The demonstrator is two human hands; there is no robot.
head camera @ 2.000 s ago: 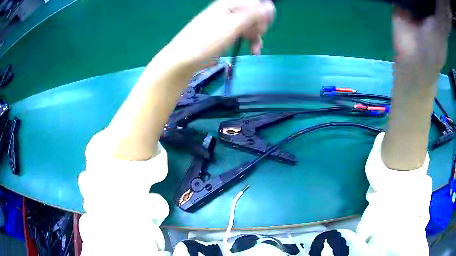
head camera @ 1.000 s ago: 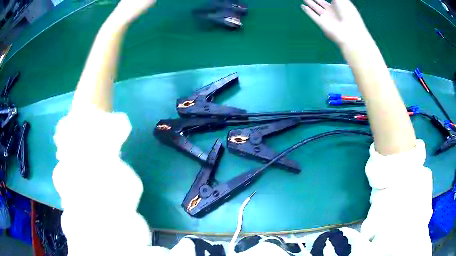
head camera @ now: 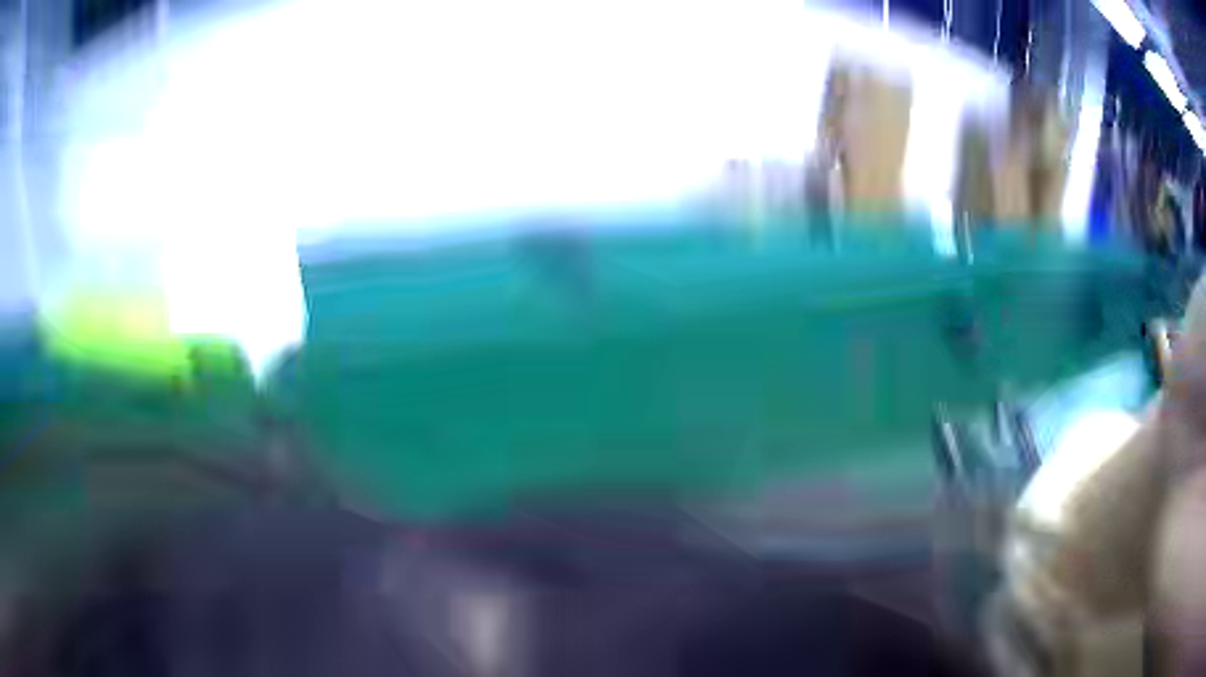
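The view is strongly blurred. The green conveyor belt (head camera: 595, 410) runs across the middle. A small dark smear (head camera: 562, 258) lies near its far edge, too blurred to name. Dark blurred shapes (head camera: 979, 443), possibly clamp leads, lie toward the right end of the belt. Neither of my hands can be made out. No clamp can be told clearly.
A lime-green thing (head camera: 119, 337) is at the left beside a white area. A bright white wall or partition (head camera: 463, 119) is beyond the belt. Brown box-like shapes (head camera: 866, 139) stand at the back right. Blurred beige and white shapes (head camera: 1098, 516), possibly a person, are at the right edge.
The view has swung up and away from the near ledge. The clamps there and both my arms have left the picture. The far wall and brown shapes have come in.
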